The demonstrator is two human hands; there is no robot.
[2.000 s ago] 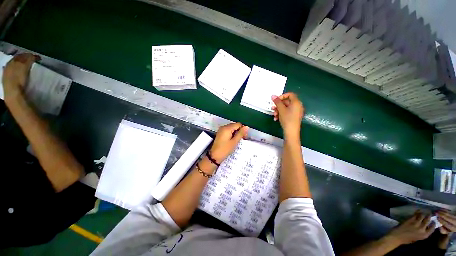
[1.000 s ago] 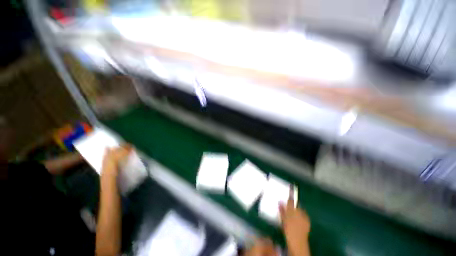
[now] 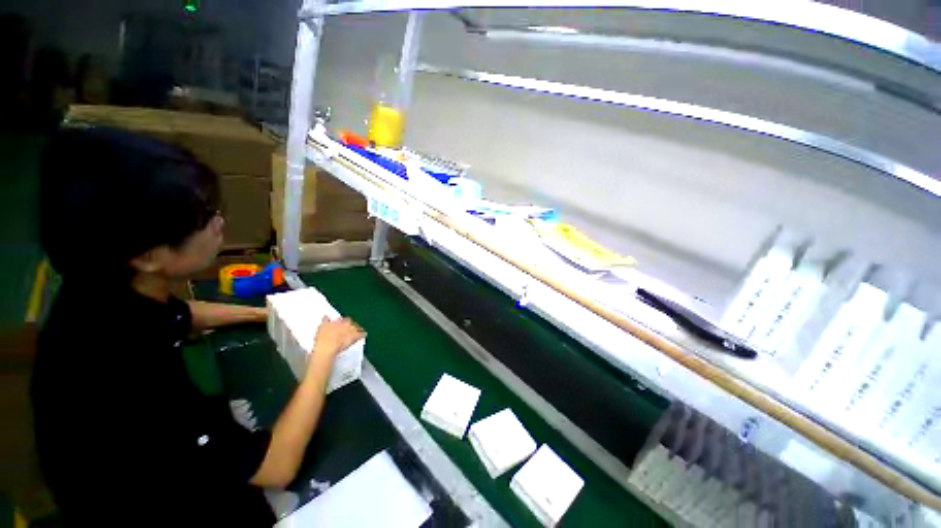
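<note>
Three small white product boxes lie in a slanting row on the green conveyor belt (image 3: 397, 328) at the lower middle: one at the upper left (image 3: 451, 404), one in the middle (image 3: 501, 441) and one at the lower right (image 3: 547, 485). A white stack of sheets (image 3: 361, 501) lies on the dark worktop at the bottom edge, partly cut off. Neither of my hands is in the picture. The working label sheet is out of view.
A person in black at the left holds a white block of grouped boxes (image 3: 310, 332) by the metal rail. A red, yellow and blue tape dispenser (image 3: 251, 278) lies beyond. A shelf with a metal frame (image 3: 301, 134) stands behind the belt. Grey-white boxes (image 3: 686, 480) stand at lower right.
The view has swung up and left. My hands, seen earlier with the right one at the rightmost box, have left the picture. The neighbour's block of boxes now stands at the rail.
</note>
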